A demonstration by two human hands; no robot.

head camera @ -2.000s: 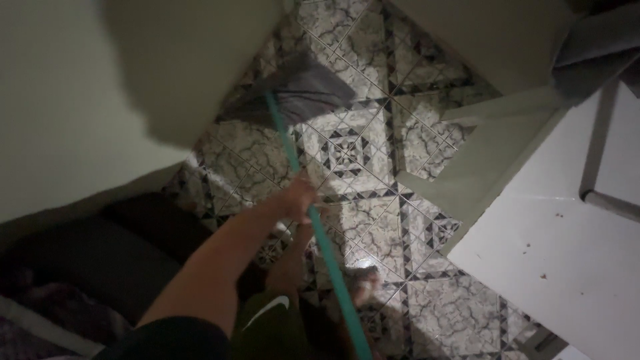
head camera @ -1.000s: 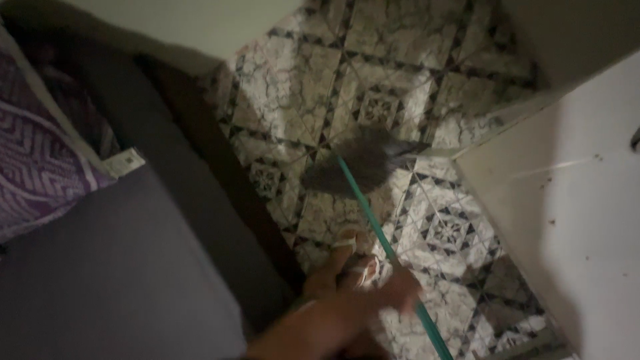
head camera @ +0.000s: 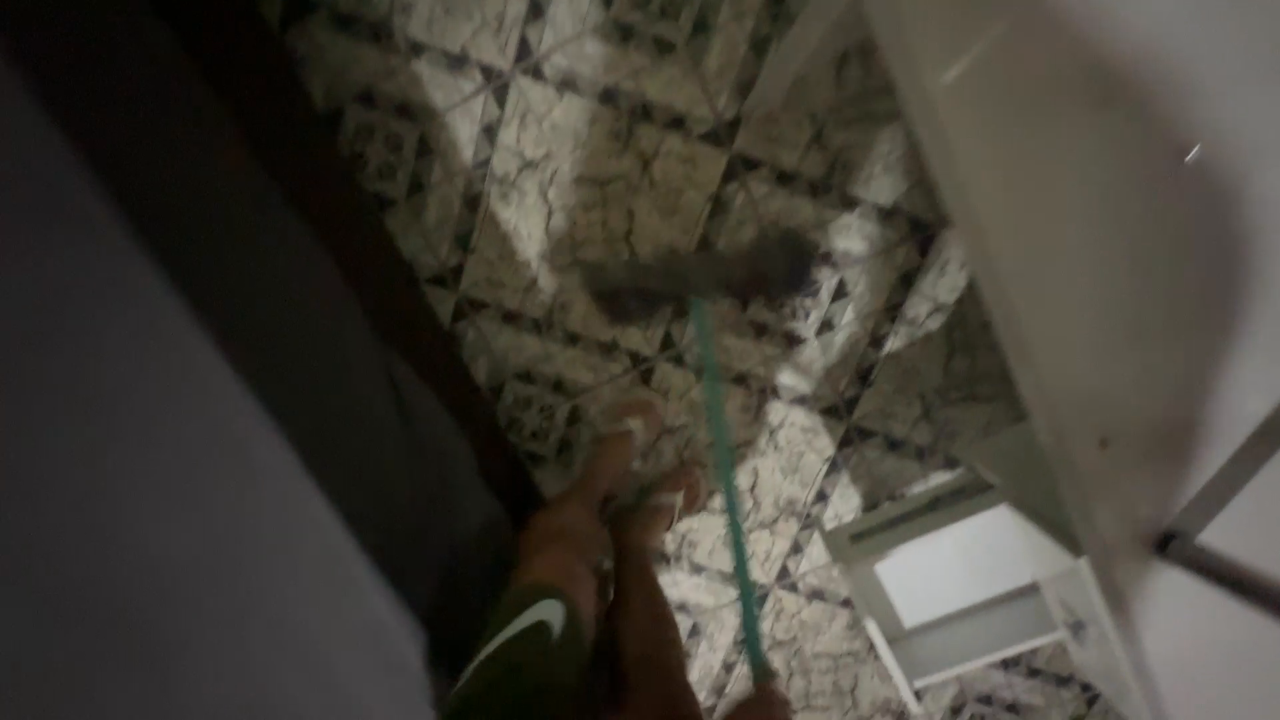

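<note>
My left hand (head camera: 758,700) shows only in part at the bottom edge, closed around the teal pole (head camera: 722,450) of a floor mop. The pole slants up and slightly left to the mop's wide head (head camera: 700,278), which is dark, blurred and seems covered with a cloth. That head rests on the patterned tile floor (head camera: 640,180), ahead of my feet. My right hand is out of view.
My feet in sandals (head camera: 650,440) stand left of the pole. A dark-sided bed or sofa (head camera: 230,450) runs along the left. White furniture (head camera: 1080,300) borders the right, with an open white frame or drawer (head camera: 960,580) low beside it.
The mop head has moved over the tiles and now lies crosswise ahead of my feet. My left hand stays on the pole, now at the bottom edge. The view has shifted a lot.
</note>
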